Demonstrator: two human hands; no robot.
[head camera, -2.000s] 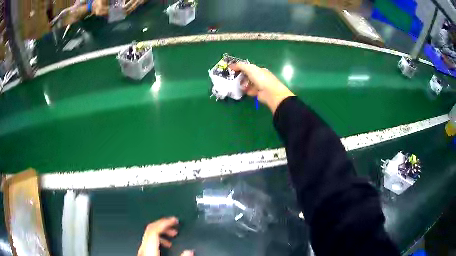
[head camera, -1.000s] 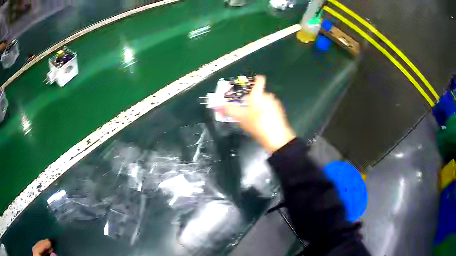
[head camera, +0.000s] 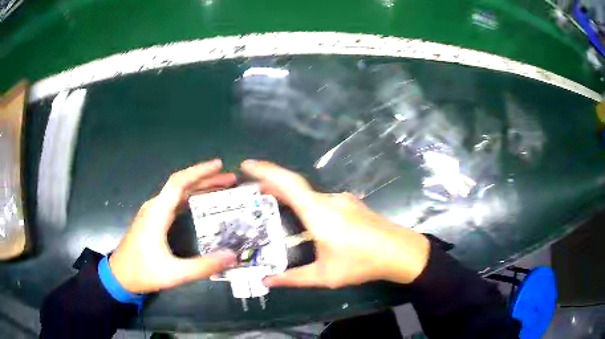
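Observation:
A white adapter housing (head camera: 278, 250) with a populated circuit board (head camera: 232, 228) showing in its open side is held between both hands, low in the middle of the view. Its plug (head camera: 248, 285) with two thin metal pins points towards me. My left hand (head camera: 166, 232) holds its left side, with the thumb over the board's lower part. My right hand (head camera: 338, 242) holds its right side, fingers at the upper and lower right corners. The tan tool (head camera: 298, 237) seems to lie across the right palm, blurred. Fine board parts are too blurred to tell.
Clear insulating sheets (head camera: 444, 172) lie scattered right of the hands. A whitish long bundle (head camera: 58, 159) and a brown cardboard tray (head camera: 23, 192) are at the left. A white rail (head camera: 318, 44) separates the bench from the green conveyor (head camera: 318, 14). A blue round stool (head camera: 536, 294) stands at the lower right.
My right hand has brought the housing from the bench's far right to the middle front. My left hand has come onto it. The view has turned back left and down.

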